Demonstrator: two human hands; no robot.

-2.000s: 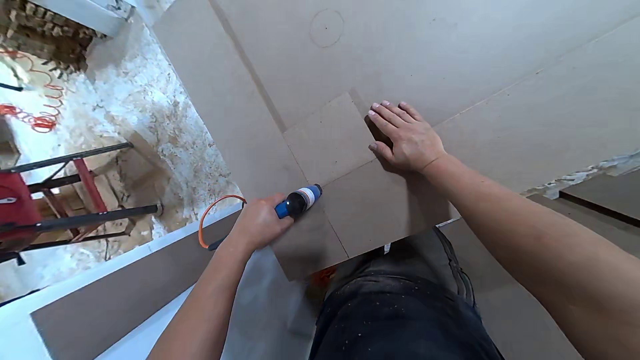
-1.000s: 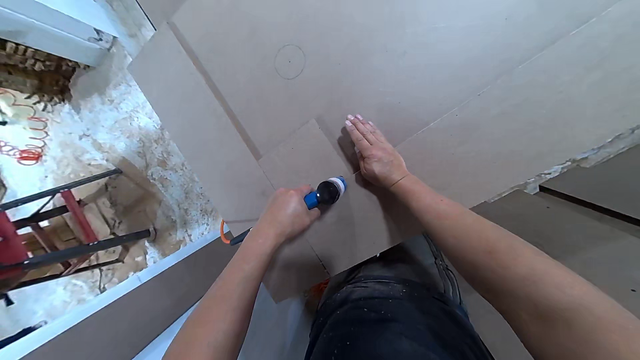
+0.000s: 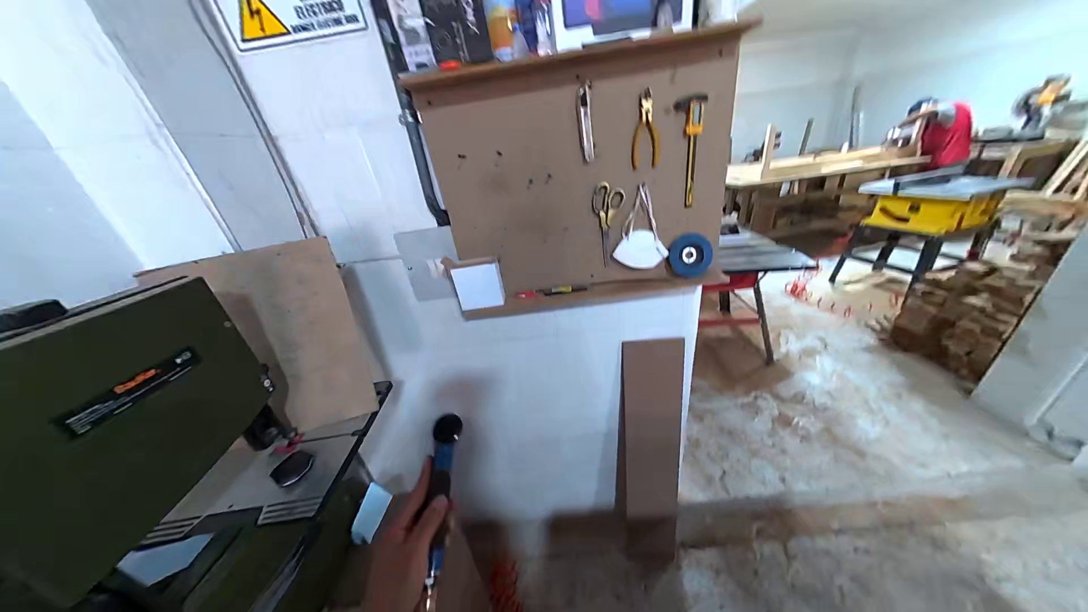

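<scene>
My left hand is closed around a blue and black tool with a round black head, which looks like a pneumatic sander; a hose fitting shows at its lower end. The tool is held up in front of the white wall. My right hand is out of view. Above the tool hangs a brown tool board with a utility knife, pliers, a yellow caliper, scissors, a white dust mask and a blue disc.
At the left stands a dark green band saw with its metal table. A tall brown board leans on the wall. Farther right are a yellow table saw, a stack of wood pieces and a person in red at a workbench.
The view has swung up and away from the brown boards to the wall and tool board. My left hand still holds the tool; my right hand has gone out of view.
</scene>
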